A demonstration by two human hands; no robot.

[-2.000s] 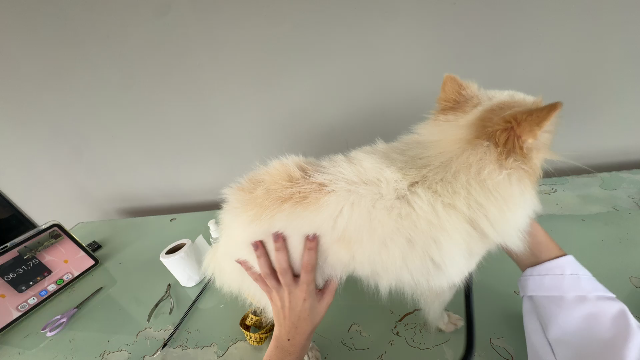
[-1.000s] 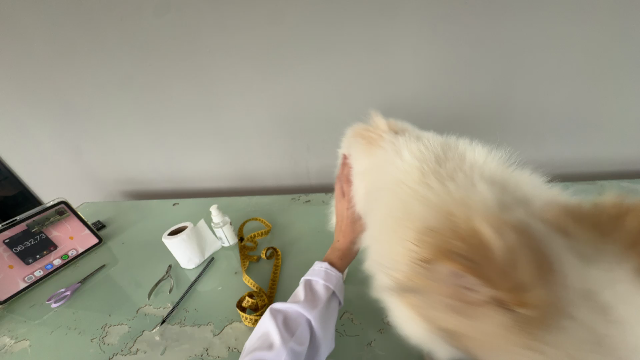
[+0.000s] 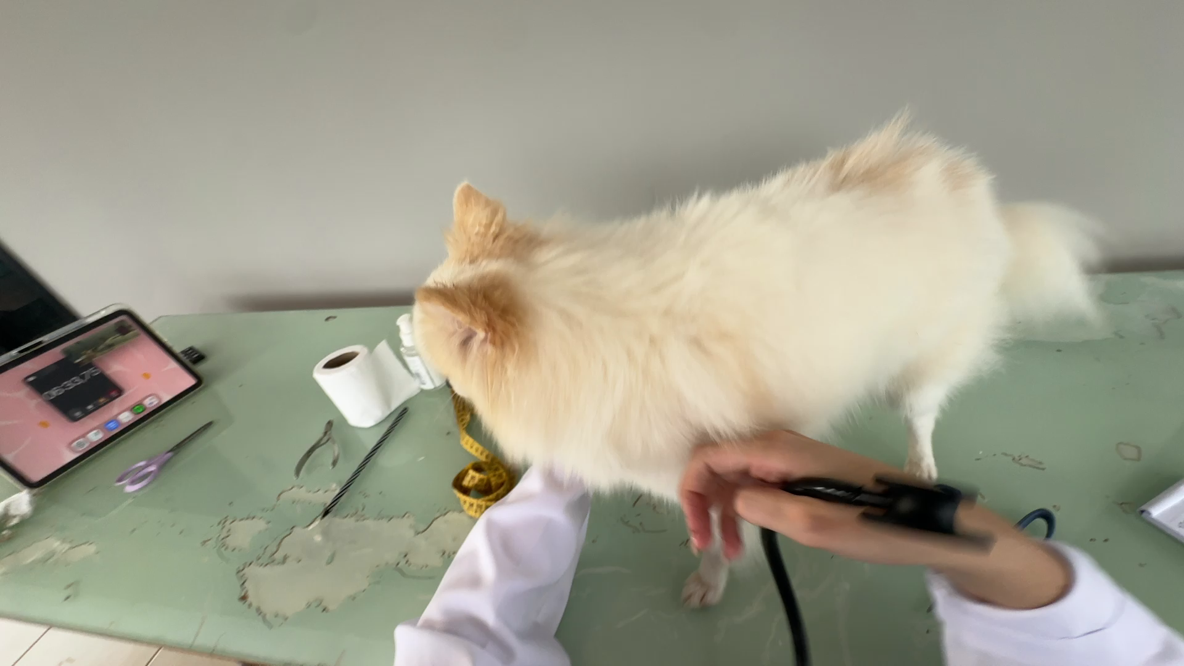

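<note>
A cream dog with tan ears stands side-on upon the green table, its head to the left and its tail to the right. My right hand is by its chest and front leg, fingers bent and apart. A black cord or strap with a dark, blurred fitting lies along the back of this hand and wrist, and hangs down below; whether the fingers grip it cannot be told. Only my left sleeve shows; the left hand is hidden beneath the dog's neck. A yellow tape measure lies beside that sleeve.
Left of the dog are a white paper roll, a pump bottle, metal nippers, a dark striped rod, purple-handled scissors and a tablet. A grey wall stands behind the worn green table.
The dog, whose head was at the right two seconds ago, now faces left. My left hand, seen against the dog's fur a second ago, is now hidden. My right hand has come into view.
</note>
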